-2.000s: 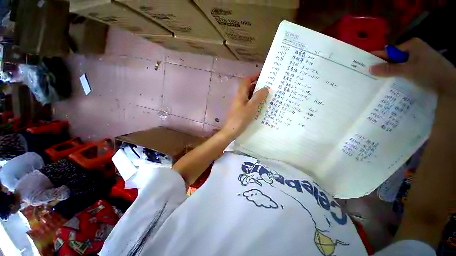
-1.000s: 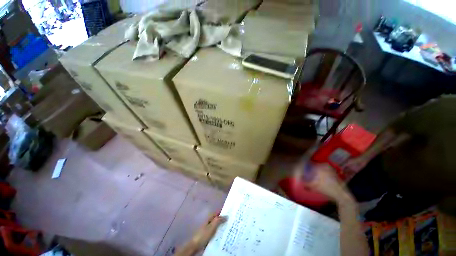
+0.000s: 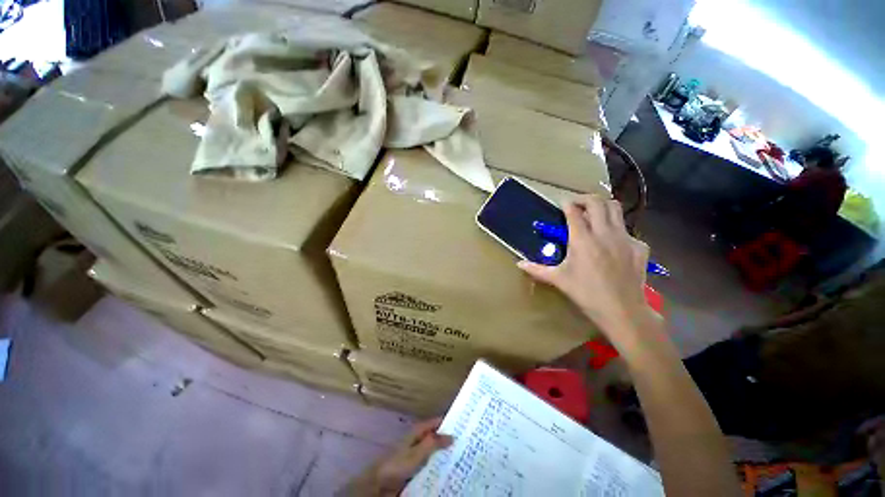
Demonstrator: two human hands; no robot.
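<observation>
My right hand [image 3: 597,262] grips the near end of a dark mobile phone [image 3: 519,215] with a pale edge, over the top of a brown carton [image 3: 437,233]. A blue pen [image 3: 658,268] is also in my right hand; its tip sticks out beyond the knuckles. My left hand [image 3: 412,456] holds the open notebook [image 3: 514,442] by its left edge at the bottom of the view. The pages carry handwritten columns. The notebook's lower part is cut off by the frame edge.
Stacked brown cartons [image 3: 204,233] fill the left and centre. A crumpled beige cloth [image 3: 320,97] lies on top. A red stool [image 3: 558,393] stands behind the notebook. A white table [image 3: 713,141] with items and a person [image 3: 823,189] are at the right. Orange boxes [image 3: 825,480] show bottom right.
The view has swung up from the notebook to the carton stack and moved closer. My right hand has left the notebook and taken hold of the phone on the carton.
</observation>
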